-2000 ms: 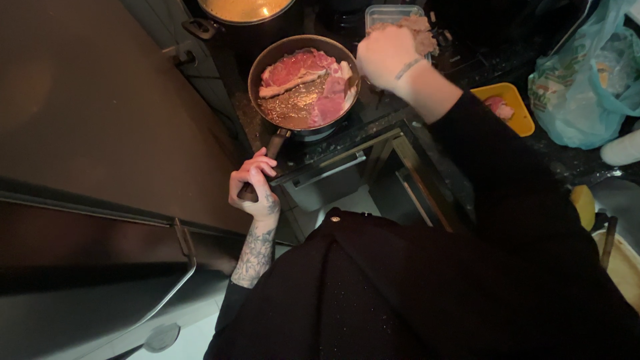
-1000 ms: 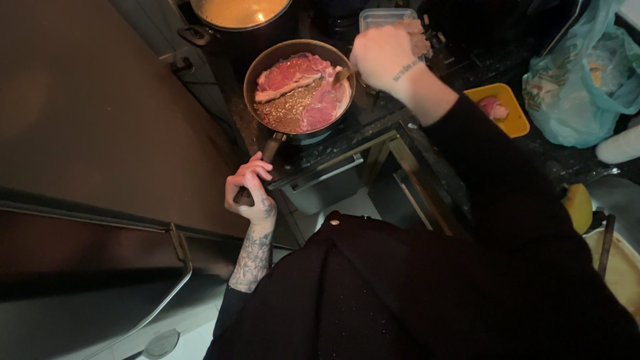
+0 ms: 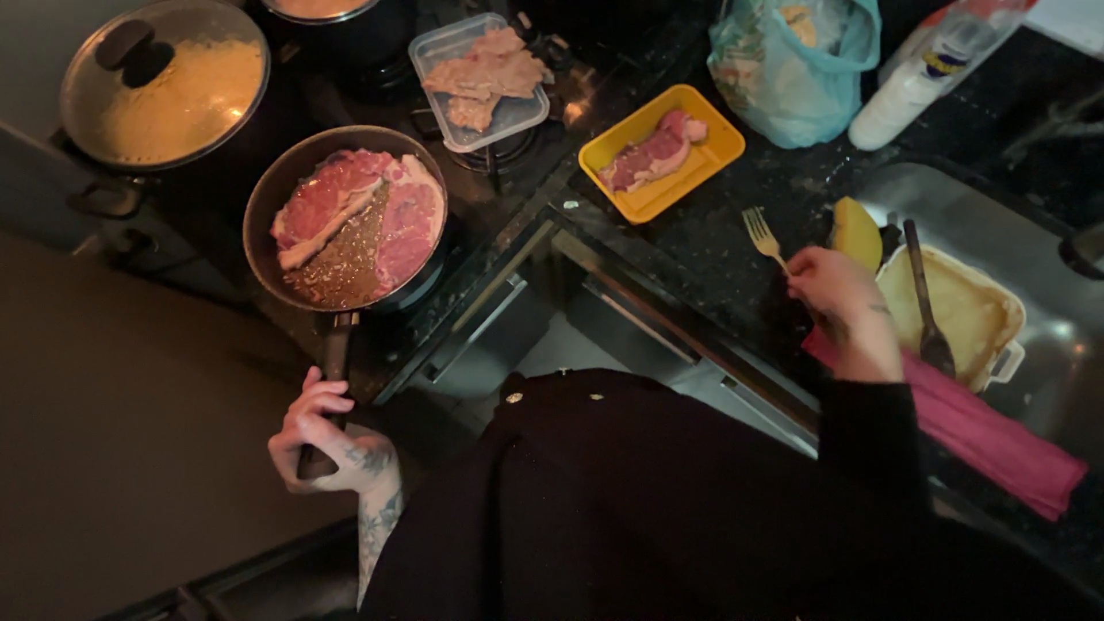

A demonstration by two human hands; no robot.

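My left hand (image 3: 323,440) is closed around the black handle of a frying pan (image 3: 345,129). Inside the pan, two raw-looking slices of meat (image 3: 410,220) lie in sizzling fat with small bits. Over the dark counter at right, my right hand (image 3: 832,289) holds a fork (image 3: 763,237) by its handle, tines pointing away from me. Between the two hands, further back, a yellow tray (image 3: 642,203) holds one piece of raw meat (image 3: 660,151). A clear plastic container (image 3: 500,138) with paler meat (image 3: 487,73) stands on the stove beside the pan.
A lidded pot (image 3: 185,99) of yellow food stands back left, another pot (image 3: 319,9) beside it. Back right are a blue-green plastic bag (image 3: 815,108) and a white bottle (image 3: 893,108). The sink (image 3: 1052,285) holds a dish (image 3: 1005,297) with a wooden spoon (image 3: 923,285); a pink cloth (image 3: 992,440) lies at its edge.
My right hand has moved from beside the pan and clear container to the counter near the sink, where the fork now shows. My left hand stays on the pan handle. The view has shifted right.
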